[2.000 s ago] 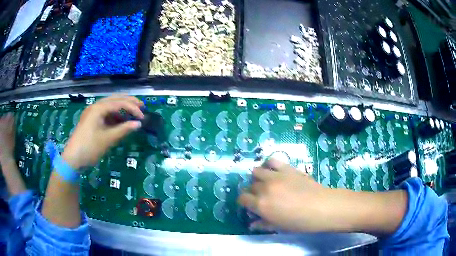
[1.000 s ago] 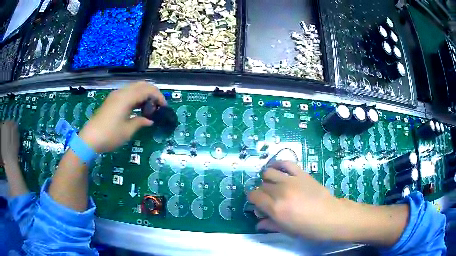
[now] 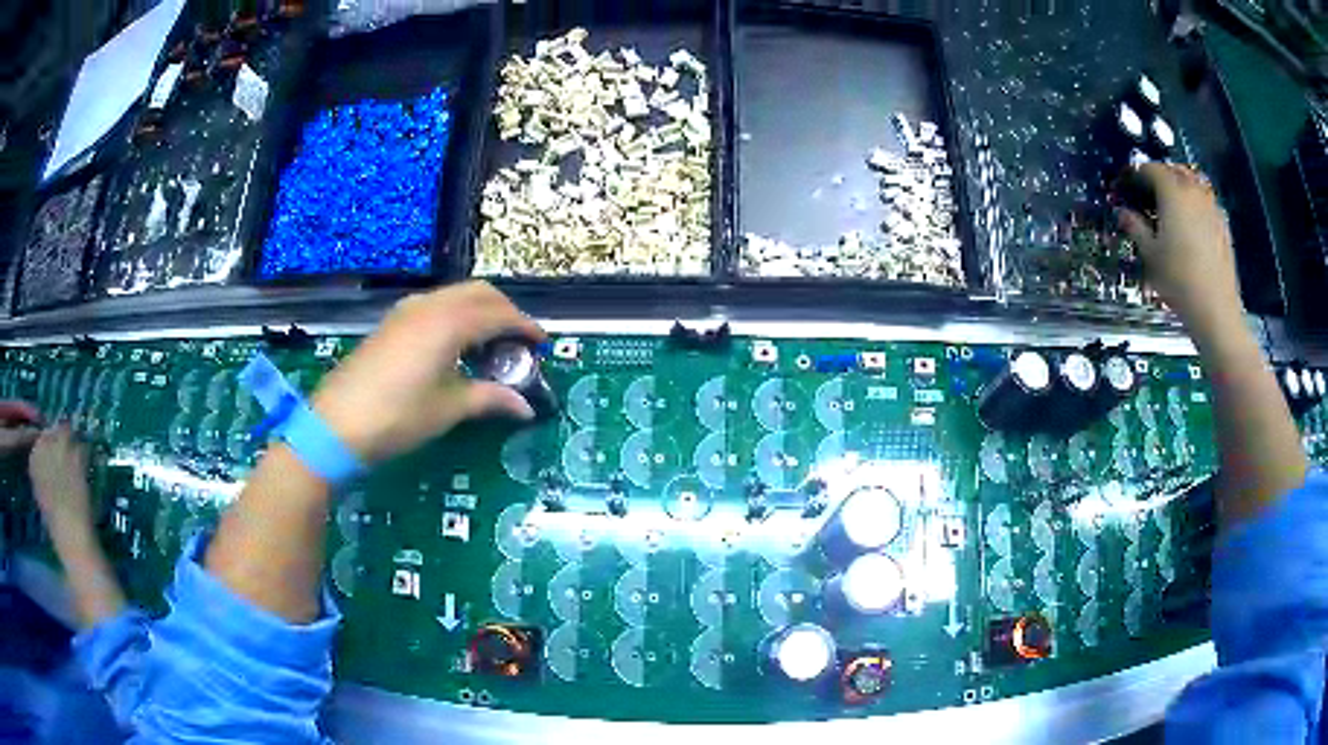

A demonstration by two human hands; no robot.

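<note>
The green circuit board (image 3: 685, 495) lies across the view with rows of pale circles. My left hand (image 3: 430, 364), with a light blue wrist strap, holds a black capacitor (image 3: 513, 367) at the board's far left part, its round top facing up. My right hand (image 3: 1183, 233) reaches into the clear blister tray (image 3: 1041, 189) at the far right, beside the silver-topped capacitors there; its fingertips are blurred, so I cannot tell if it grips one. Three capacitors (image 3: 870, 579) stand near the board's middle right, beside a copper coil (image 3: 865, 675).
Behind the board are bins of blue discs (image 3: 364, 182), cream pieces (image 3: 597, 175) and small white pieces (image 3: 918, 197). Three capacitors (image 3: 1078, 374) stand at the board's far right. More copper coils (image 3: 503, 649) sit near its front edge. Another person's hands (image 3: 56, 466) are at the left.
My right hand has left the board's middle and moved to the blister tray, uncovering three capacitors and a coil. My left hand still holds its capacitor, now turned top up.
</note>
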